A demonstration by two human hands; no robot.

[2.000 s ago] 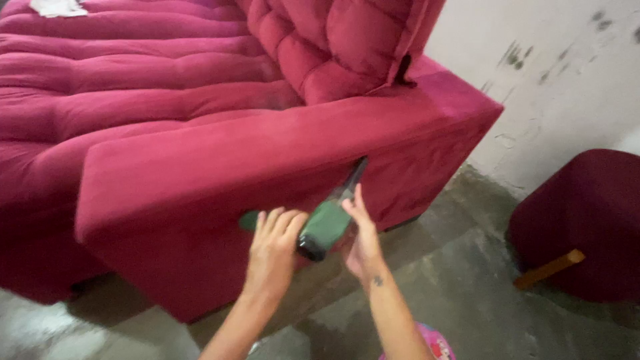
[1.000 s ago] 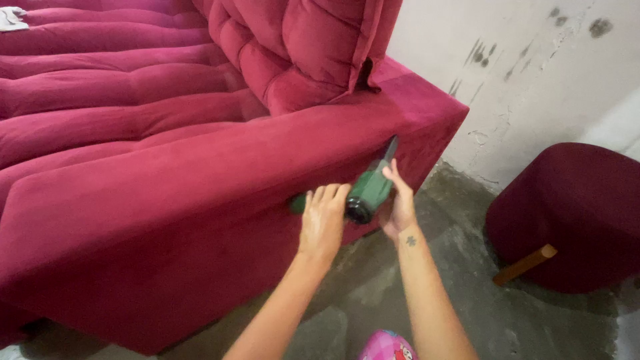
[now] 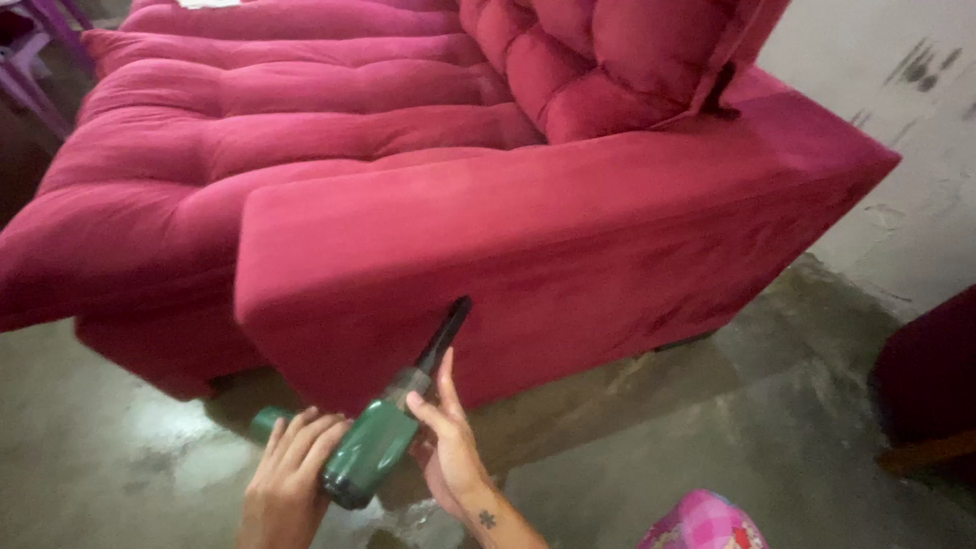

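Observation:
A green handheld vacuum cleaner (image 3: 374, 446) with a long black crevice nozzle (image 3: 446, 332) is in both my hands. The nozzle's tip is at the outer side of the red fabric sofa's armrest (image 3: 488, 213), near its front end. My left hand (image 3: 293, 473) grips the green handle, whose end sticks out beyond my fingers. My right hand (image 3: 450, 442) is around the front of the body, by the clear section, with thumb and fingers on either side.
The tufted seat (image 3: 267, 137) and back cushion (image 3: 610, 61) lie beyond the armrest, with a white cloth (image 3: 206, 3) at the top. A dark red stool (image 3: 930, 374) stands at right by the marked wall (image 3: 900, 221). Purple plastic furniture (image 3: 34, 84) is at upper left.
Both hands and the vacuum have moved along the armrest's side towards its front end. The nozzle was farther back, nearer the wall end, a second ago. The view has shifted too.

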